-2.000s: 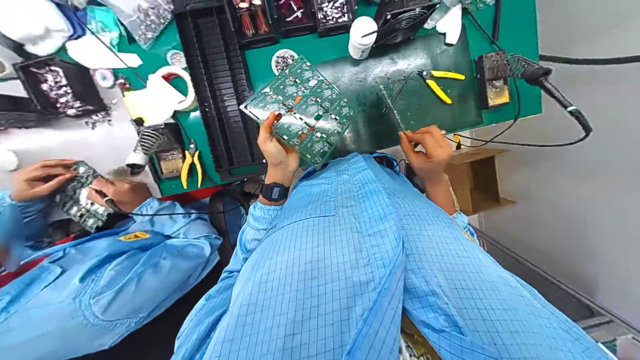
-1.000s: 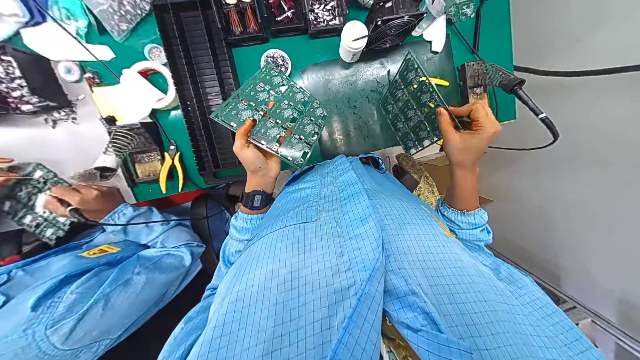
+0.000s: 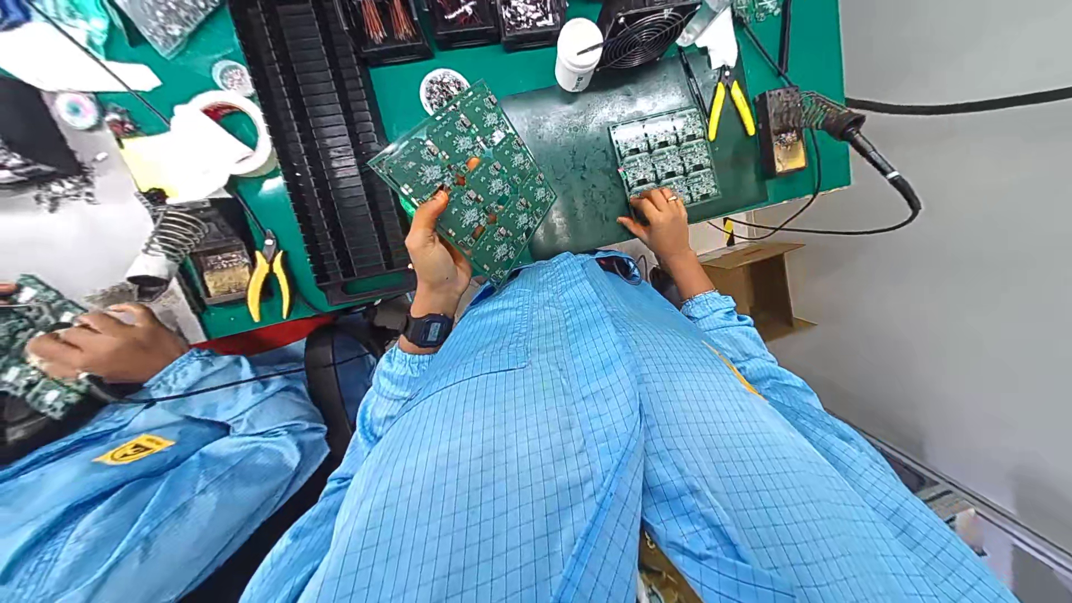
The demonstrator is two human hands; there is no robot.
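My left hand (image 3: 437, 251) holds a green printed circuit board panel (image 3: 477, 184) by its lower left edge, tilted above the bench, thumb on its face. On the dark work mat (image 3: 569, 138) lies a second circuit board panel (image 3: 666, 155), its component side up. My right hand (image 3: 662, 219) touches the near edge of that panel with bent fingers; whether it grips the edge cannot be told. Yellow-handled pliers (image 3: 730, 105) lie just right of the panel, beside a black pen-like tool (image 3: 693, 79). A white bottle (image 3: 578, 54) stands at the mat's far edge.
A black slotted rack (image 3: 322, 134) stands left of the held panel. A small fan (image 3: 649, 38), parts bins (image 3: 456, 17) and a parts cup (image 3: 442, 90) are at the back. At right are a soldering iron (image 3: 875, 159) and its holder (image 3: 780, 130). A co-worker's hand (image 3: 113, 343) is at far left.
The right-hand panel, held up and tilted one second ago, now lies flat on the mat beside the pliers. My left hand still holds its panel.
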